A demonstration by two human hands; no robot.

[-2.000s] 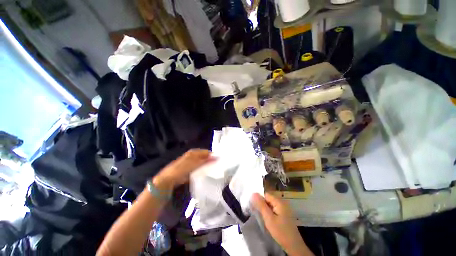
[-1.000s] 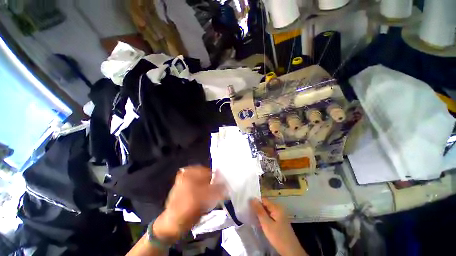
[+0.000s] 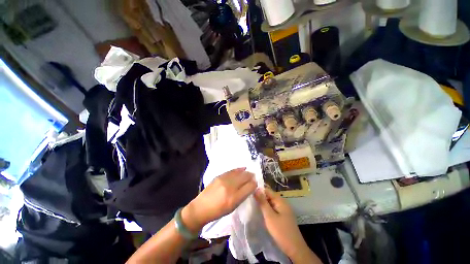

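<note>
A white fabric panel [image 3: 222, 149] lies at the left end of the cream overlock machine [image 3: 288, 98], its upper part beside the needle area [image 3: 257, 149], and hangs down over the table's front edge. My left hand [image 3: 222, 198] lies on the panel with fingers bent at its right edge. My right hand [image 3: 275, 214] pinches the same edge between thumb and fingers, just right of my left fingertips. The presser foot is hidden by cloth and tangled threads.
Black garment pieces with white trim [image 3: 160, 134] are heaped at the left. White cut panels [image 3: 407, 118] lie right of the machine. White thread cones [image 3: 437, 18] stand above, dark cones [image 3: 325, 44] behind. A grey lint tuft [image 3: 365, 214] hangs at the table edge.
My left hand has moved right and closed in beside my right hand at the panel's edge. The dark stripe on the white cloth is no longer visible. The view has shifted slightly.
</note>
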